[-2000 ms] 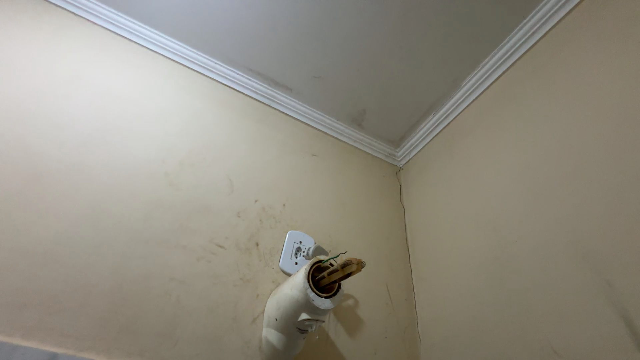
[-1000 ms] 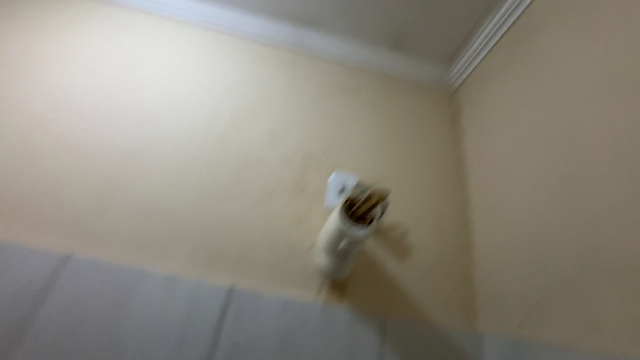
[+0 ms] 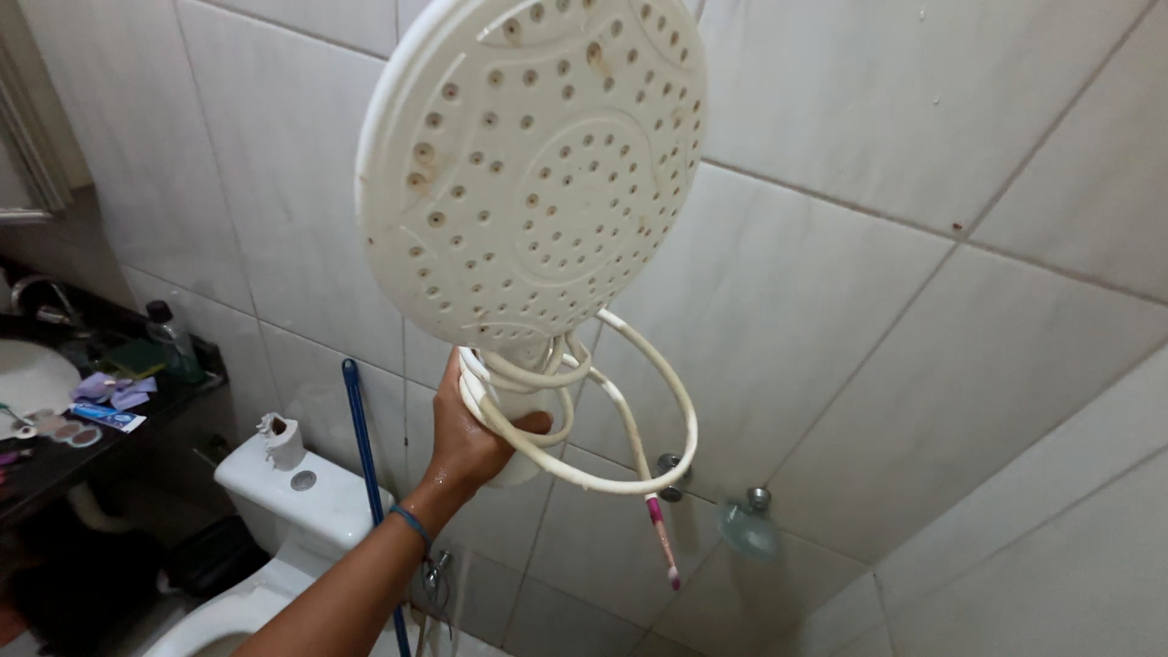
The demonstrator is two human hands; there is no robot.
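My left hand [image 3: 470, 443], with a blue band at its wrist, grips the body of a white plastic electric shower head [image 3: 566, 196] from below. The round, perforated face of the shower head is turned toward me, with brown stains around some holes. A pale flexible hose [image 3: 684, 415] loops around the body and my hand. From the hose's lower end hangs a slim pink piece [image 3: 663, 543]; what it is cannot be told. Part of the body and some of my fingers are hidden behind the loops. My right hand is out of view.
Below on the left are a white toilet [image 3: 301, 497] with a cardboard-like roll [image 3: 281, 443] on its tank, a blue pole [image 3: 365, 447] and a dark counter [image 3: 173, 401] with a basin, bottle and tube. A metal valve [image 3: 672, 474] and a glass soap dish [image 3: 750, 527] are on the tiled wall.
The view has swung down from the upper wall, ceiling and open pipe end to the lower bathroom. My left hand and the shower head are now in view.
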